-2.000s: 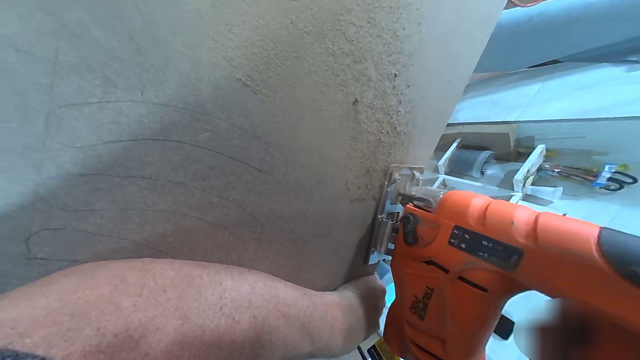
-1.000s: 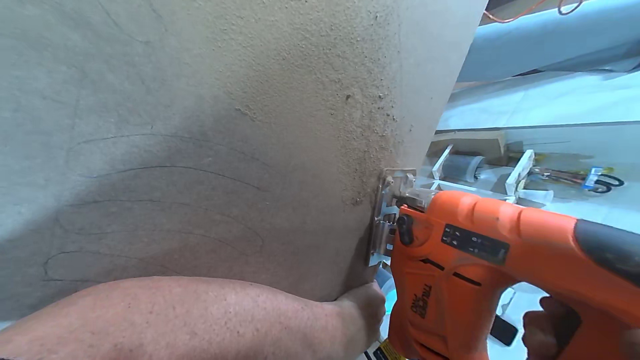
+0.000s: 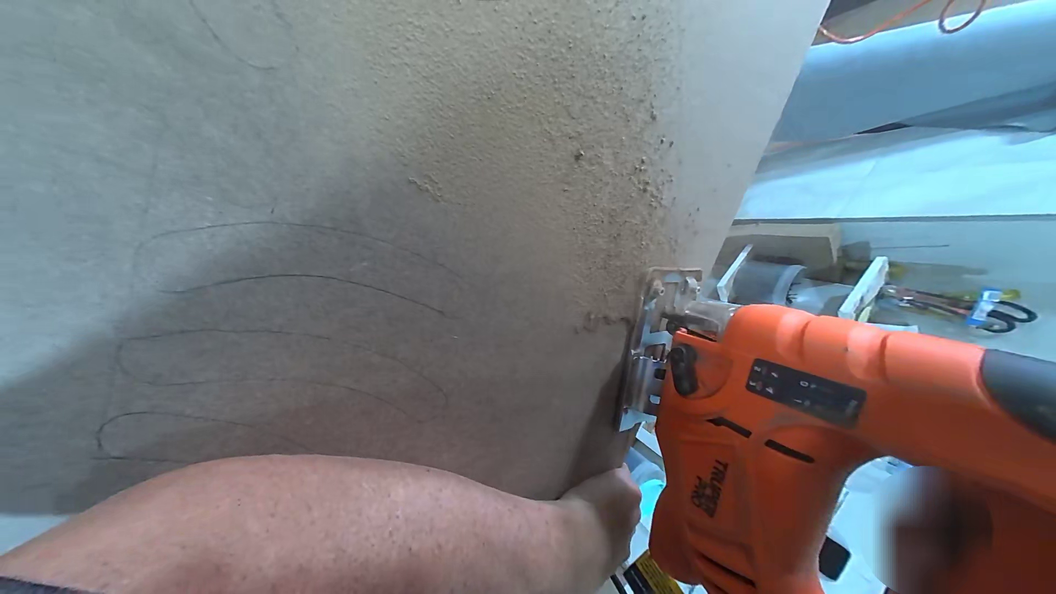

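An orange Truper jigsaw (image 3: 775, 429) lies at the right, its metal base plate (image 3: 652, 355) at the right edge of a brownish board (image 3: 289, 363). Its handle is in my right hand (image 3: 932, 528), which is blurred and partly hidden at the lower right. My left hand (image 3: 606, 511) grips the board's edge below the base plate; its fingertips are hidden. Curved pencil lines mark the board, and sawdust (image 3: 594, 148) covers its upper middle and right part. The saw blade cannot be seen.
Beyond the board's edge are a clear cylindrical container (image 3: 767, 282), scissors with dark handles (image 3: 1002, 316) among other tools, and a large blue-grey roll (image 3: 924, 82). An orange cord (image 3: 874, 37) runs at the top right. A yellow and black item (image 3: 652, 575) shows at the bottom.
The jigsaw has moved slightly up along the board's edge since the oldest frame. My left hand still grips the edge, and my right hand remains on the handle.
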